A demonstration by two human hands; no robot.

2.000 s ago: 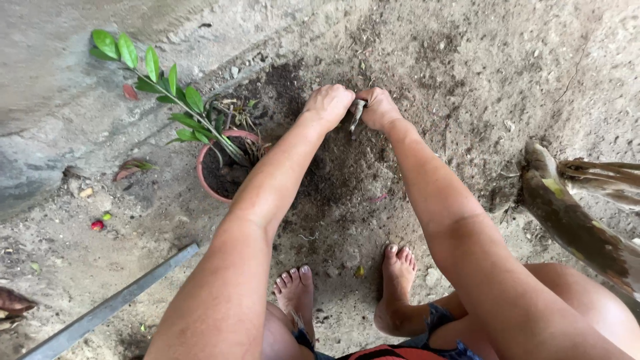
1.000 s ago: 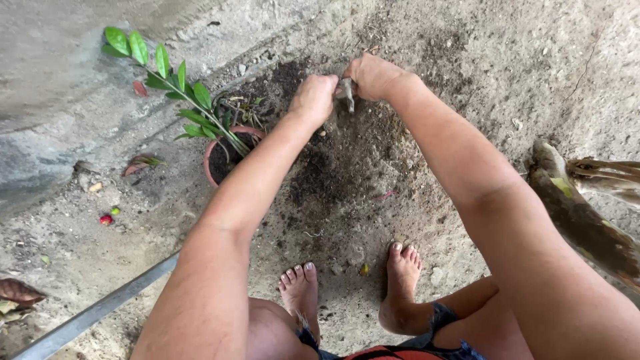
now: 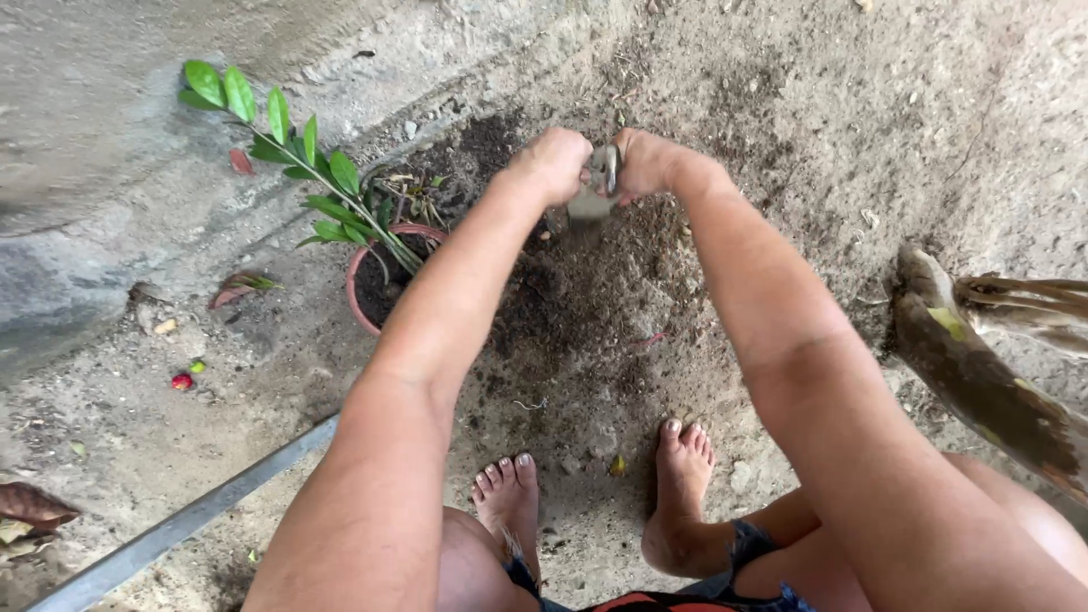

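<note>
My left hand (image 3: 557,166) is closed at the left side of a small greyish tool or metal piece (image 3: 595,191), blurred, whose flat end points down at the loose soil. On its other side my right hand (image 3: 646,166) is closed against it near a rounded grey part. What exactly it is cannot be told, and the fingers hide much of it. Beneath both hands lies dark loose soil (image 3: 552,297) spread over the ground. Left of my left forearm stands a round terracotta-coloured pot (image 3: 353,293) with dark soil and a leaning green leafy stem (image 3: 327,183), partly covered by the forearm.
A grey metal bar (image 3: 187,527) lies at lower left. A rough concrete wall (image 3: 76,153) runs along the upper left. A tree trunk (image 3: 977,365) stands at right. Dry leaves (image 3: 34,506) and a small red fruit (image 3: 181,382) lie on the ground. My bare feet (image 3: 680,476) are below.
Both hands stay close together above the soil, and the greyish piece between them has turned, showing a broader flat end now. The pot and plant have not moved on the ground.
</note>
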